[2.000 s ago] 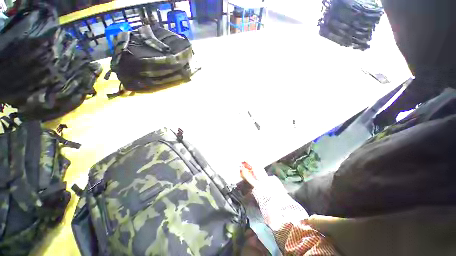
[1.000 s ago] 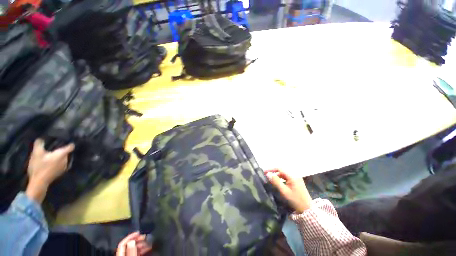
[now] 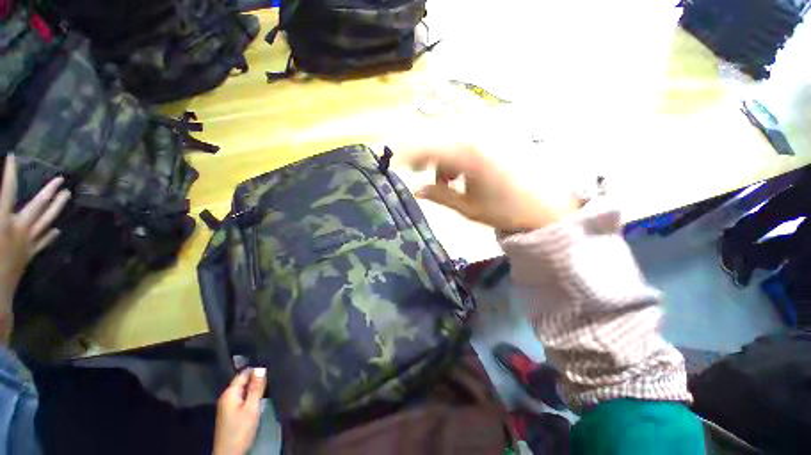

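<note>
A camouflage backpack (image 3: 338,275) lies in front of me with its front panel up, its lower end past the table edge against my apron. My left hand (image 3: 240,413) is at its lower left side, fingertips close together at the bag's edge; whether they grip it cannot be told. My right hand (image 3: 485,182) is raised over the table beside the backpack's top right corner, blurred, fingers loosely curled and apart, with nothing seen in it. A black tab (image 3: 385,160) stands up at the backpack's top right corner.
Camouflage backpacks (image 3: 80,133) pile at the left, with another person's hand (image 3: 27,218) on them. Another backpack (image 3: 351,35) stands at the back of the table (image 3: 209,178). A yellow item (image 3: 480,91) and a dark tool (image 3: 769,127) lie farther off. A dark stack (image 3: 747,31) is far right.
My right hand has left the backpack's right edge and moved up over the table. My left hand has risen along the bag's lower left side. The other person's hand has shifted left, fingers spread.
</note>
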